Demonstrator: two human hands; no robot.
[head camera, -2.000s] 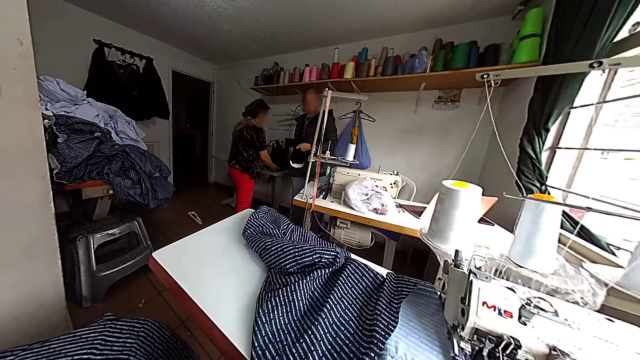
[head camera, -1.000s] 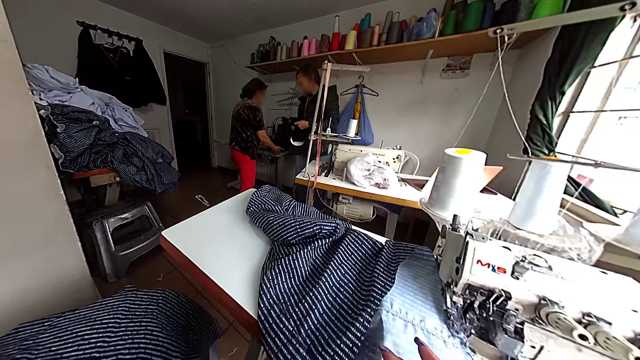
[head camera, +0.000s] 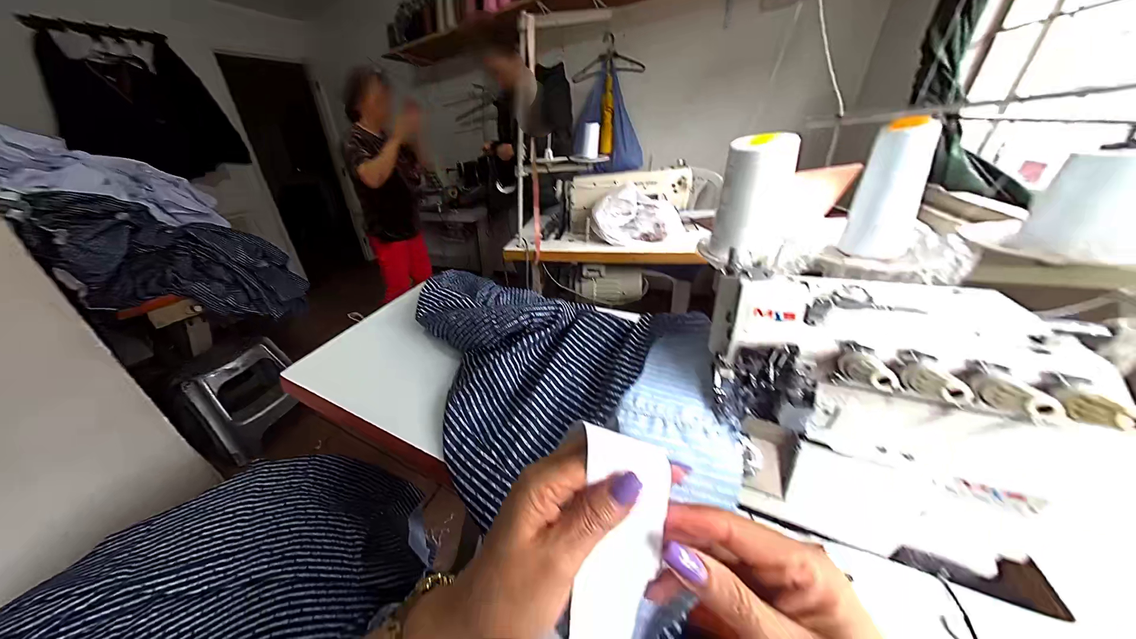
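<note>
A white strip of fabric or elastic (head camera: 621, 524) is pinched between the thumb and fingers of my left hand (head camera: 541, 541). My right hand (head camera: 745, 577) grips the same strip at its right edge. Just beyond both hands, navy striped fabric (head camera: 541, 373) lies bunched on the white table (head camera: 373, 373), and its pale reverse side (head camera: 683, 408) reaches the overlock sewing machine (head camera: 763, 382) at the right. More striped fabric (head camera: 240, 541) is heaped at the lower left. Part of my right hand's fingers is hidden behind the strip.
Thread cones (head camera: 754, 195) stand behind the machine. Another sewing machine (head camera: 621, 200) sits on a table further back. Two people (head camera: 386, 177) stand at the back left. A plastic stool (head camera: 235, 390) and a garment pile (head camera: 151, 231) are at the left.
Both my hands have come up into view with the white strip; one second ago only fingertips showed at the bottom edge. The person in red trousers has raised an arm. The view has shifted.
</note>
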